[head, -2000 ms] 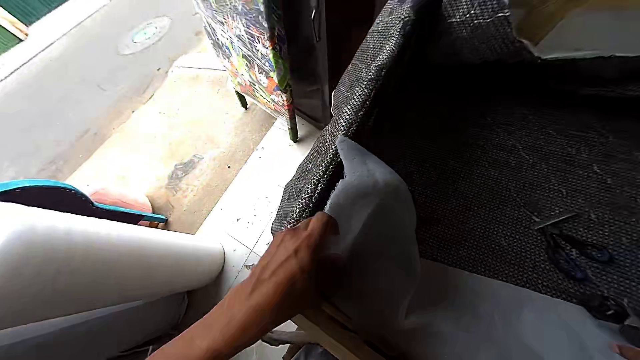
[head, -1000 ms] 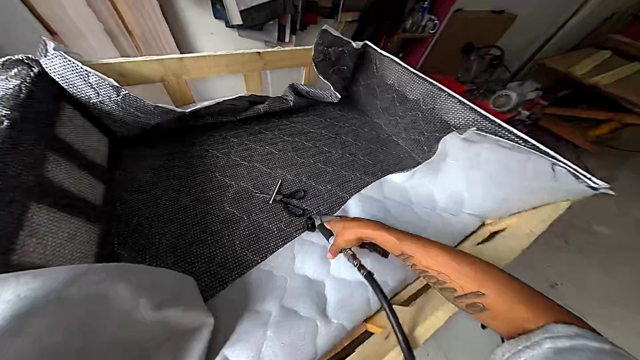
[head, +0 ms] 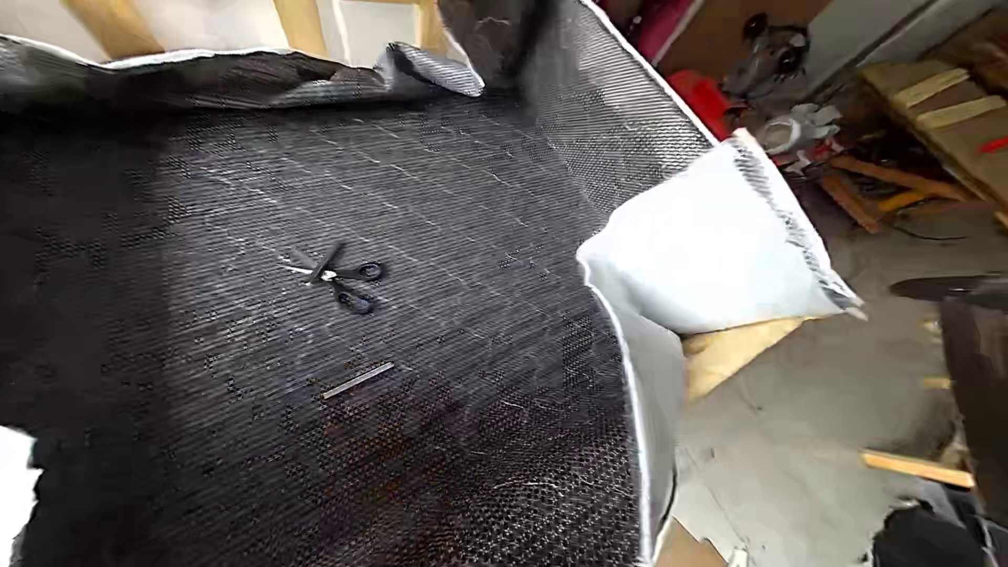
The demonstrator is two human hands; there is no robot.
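Observation:
Neither my left hand nor my right hand shows in the head view now. Dark woven upholstery fabric (head: 441, 260) lines a wooden furniture frame and fills most of the view. On it lie black-handled scissors (head: 339, 279), their blades spread, with a small dark piece across them. Nearer to me, a thin strip of staples or metal (head: 358, 381) rests on the same fabric. A white padded flap (head: 693, 244), backing outward, folds over the right side, and its pale edge runs down toward me.
Bare wooden slats (head: 302, 27) of the frame stand at the back left. On the right are the concrete floor (head: 756, 433), a loose wood strip (head: 917, 469), a workbench (head: 929, 118) and red equipment (head: 701, 101). A dark object sits at the lower right.
The view has shifted a lot. The right hand and the air-hose tool it held one second ago are out of view. The white padding along the near side is now folded outward.

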